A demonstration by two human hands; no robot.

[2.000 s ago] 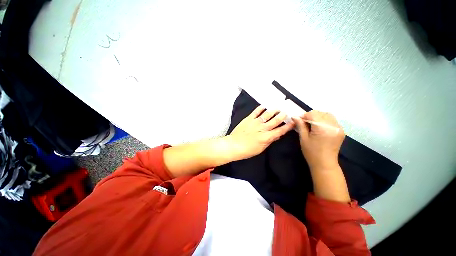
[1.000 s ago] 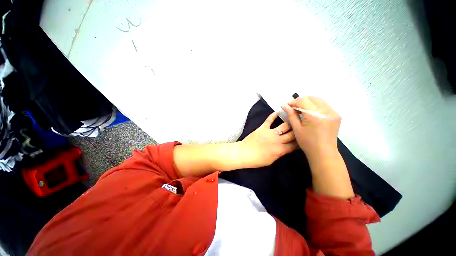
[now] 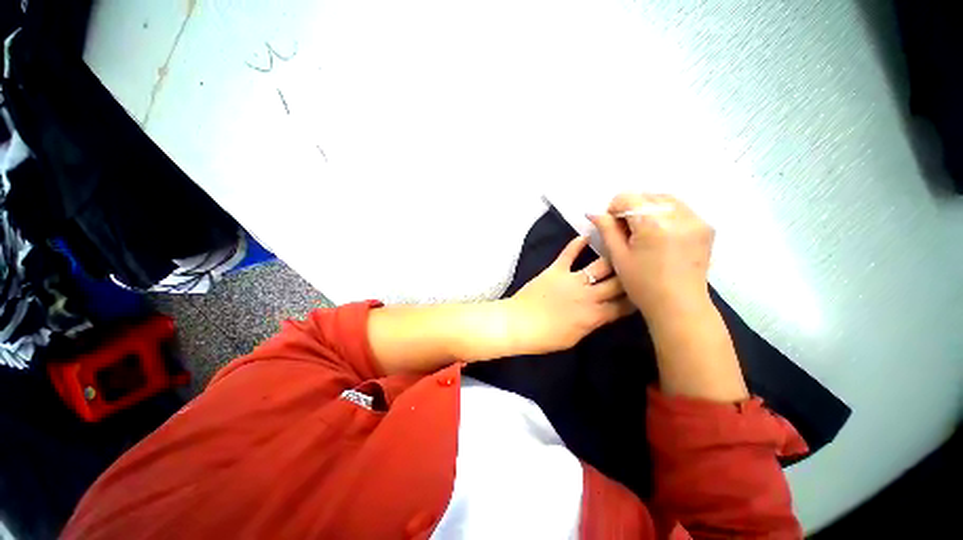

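A black garment piece [image 3: 602,385] lies on the pale table, its corner pointing away from me and its right end showing past my right sleeve. My left hand [image 3: 565,301] lies on the cloth with fingers spread, a ring on one finger, pressing it down. A white card template [image 3: 598,240] shows faintly between my two hands; its outline is lost against the table. My right hand [image 3: 660,248] is closed on a thin whitish marking pencil [image 3: 637,213], its tip near the garment's top edge. My right hand hides part of that edge.
The pale table [image 3: 422,137] has thin dark curls and short lines [image 3: 272,56] at its far left. Black cloth [image 3: 116,190] hangs over the left edge, with striped pieces [image 3: 21,253] beside it. A red object [image 3: 116,367] is at lower left. Dark cloth [image 3: 935,84] is at the far right.
My left hand has slid along the edge towards the garment's corner. My right hand has moved slightly up and left with the pencil, now covering the dark strip end seen before. The view has shifted.
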